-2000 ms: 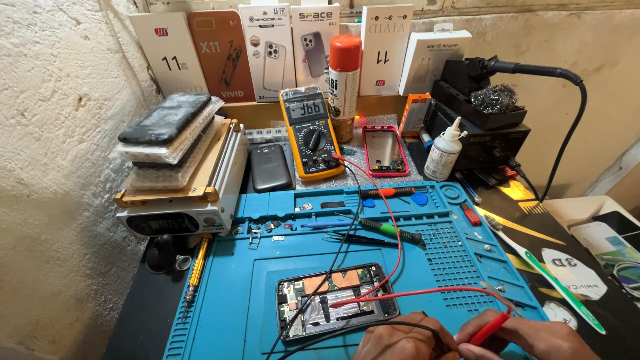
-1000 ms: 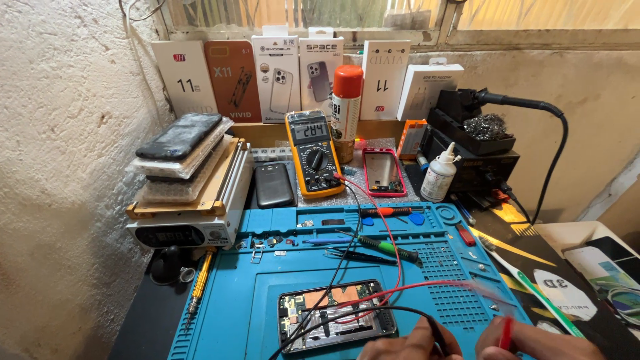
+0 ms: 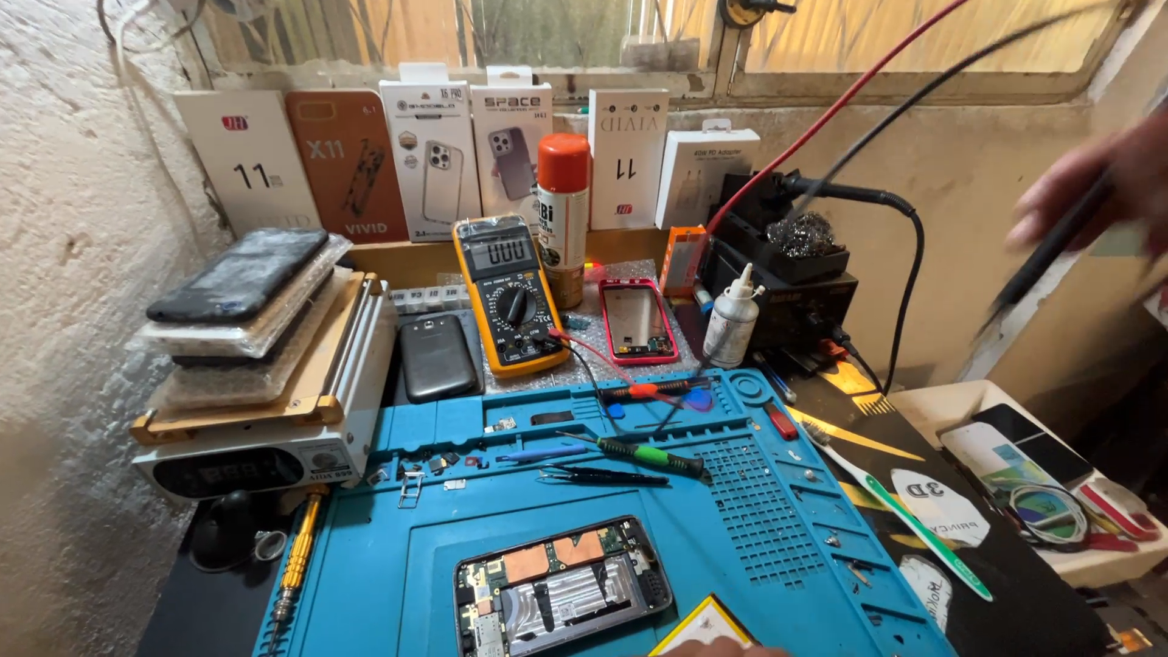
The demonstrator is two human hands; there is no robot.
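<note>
My right hand (image 3: 1068, 205), blurred at the right edge, is closed around a black test probe (image 3: 1049, 255). Red and black test leads (image 3: 849, 100) arch up out of view. At the bottom edge, fingers of my left hand (image 3: 721, 649) are on a flat white piece with yellow edges (image 3: 701, 628), likely a phone battery; the rest of that hand is hidden. Left of it, an opened phone (image 3: 566, 589) lies on the blue silicone repair mat (image 3: 365, 566), its board and metal frame showing. A yellow digital multimeter (image 3: 509, 301) reading zeros stands behind the mat.
Tweezers (image 3: 607, 476), a green-black screwdriver (image 3: 652, 456) and small parts lie on the mat. Stacked phones (image 3: 242, 274) rest on a white device at left. Behind are a spray can (image 3: 561, 219), a white bottle (image 3: 733, 319) and a soldering station (image 3: 794, 292). A toothbrush (image 3: 912, 516) lies right.
My right hand has moved up and right with the black probe, and the leads have lifted off the phone. The yellow-edged piece has come into view under my left fingers. The meter reading has changed.
</note>
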